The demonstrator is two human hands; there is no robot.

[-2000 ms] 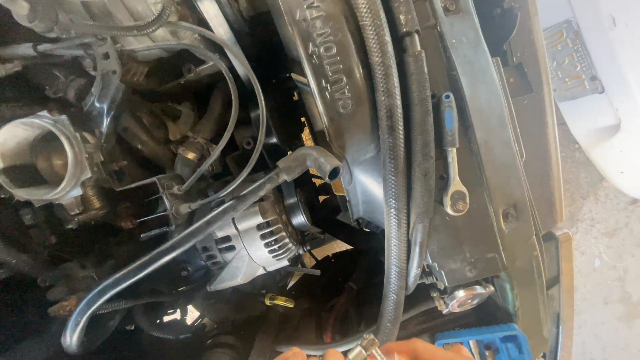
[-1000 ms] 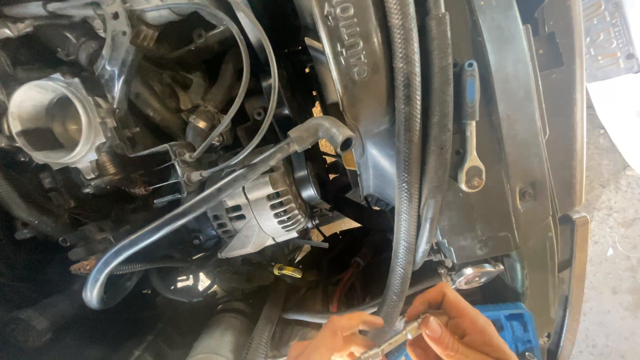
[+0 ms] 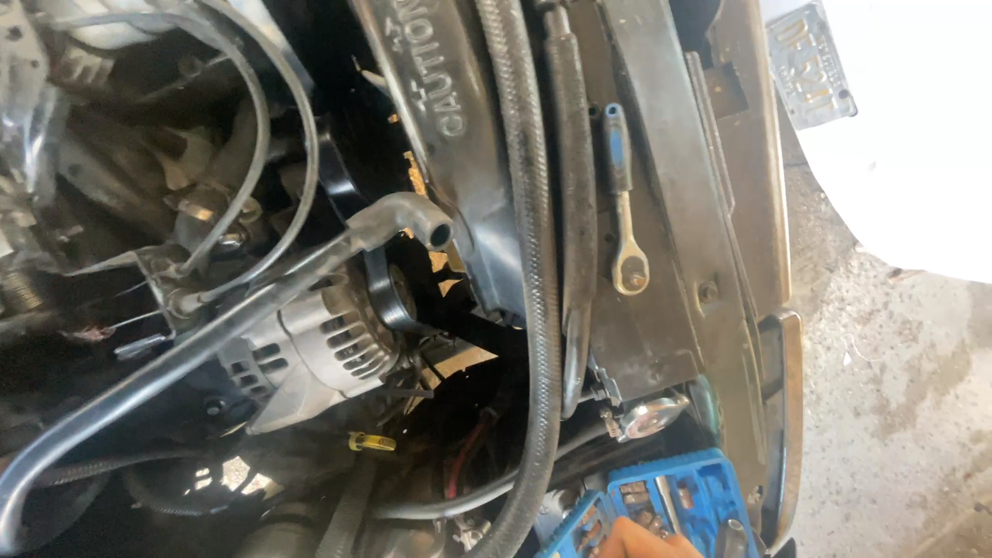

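Note:
One of my hands, most likely the right, (image 3: 647, 540) shows at the bottom edge, at an open blue plastic socket case (image 3: 721, 473) with metal sockets in it. Whether its fingers hold anything is hidden by the frame edge. My other hand is out of view. Above the case, a ratchet wrench (image 3: 622, 194) with a blue and black handle lies on the front panel of the engine bay. A thick braided hose (image 3: 535, 232) runs down beside it. To the left, a pipe with a rubber elbow (image 3: 403, 213) passes over the alternator (image 3: 325, 349).
A black shroud (image 3: 465, 155) bearing raised writing stands left of the hose. A yellow-handled dipstick (image 3: 372, 442) sits below the alternator. Thin cables (image 3: 310, 147) curve at upper left. Beyond the front edge are concrete floor (image 3: 891, 372) and a white vehicle (image 3: 914, 155) with a plate.
A second ago both hands were together at the bottom, fingers on a small metal tool part. Now one is at the blue case and the other has left the view.

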